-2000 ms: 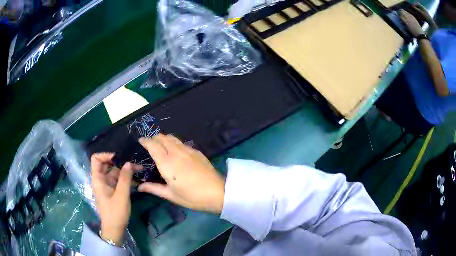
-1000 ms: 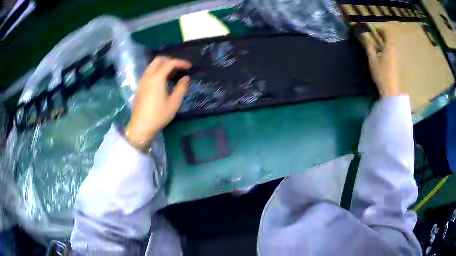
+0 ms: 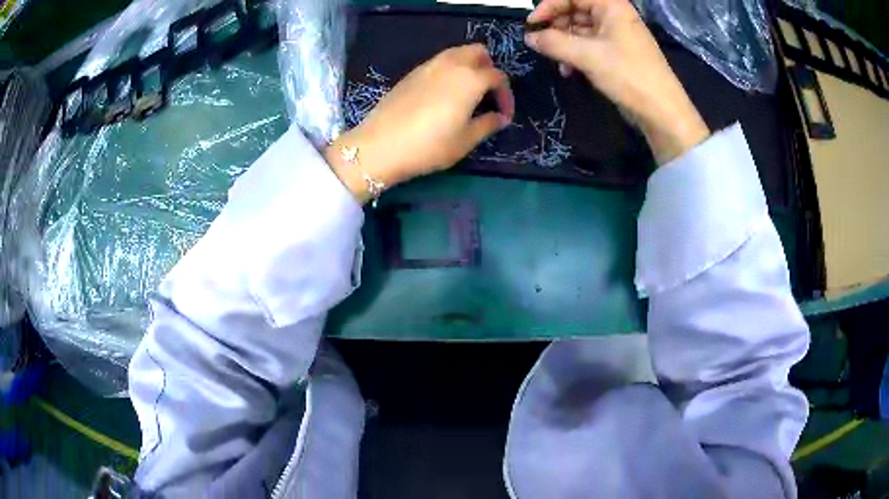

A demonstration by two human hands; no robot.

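Note:
Thin silvery pins lie in loose piles on the black mat. My left hand is over the left half of the mat, its thumb and fingers curled near the pins; whether it holds a pin cannot be told. My right hand is above the back pile of pins, with thumb and forefinger pinched together; anything between them is too small to make out. A black square frame with an open window lies flat on the green bench in front of the mat.
A large clear plastic bag lies open at left, with a row of black frames along its far edge. A second clear bag is at back right. A tan cardboard sheet with black frames is at far right.
My right hand has come back from the cardboard sheet at right to above the pins. My left hand stays over the mat. The view has turned.

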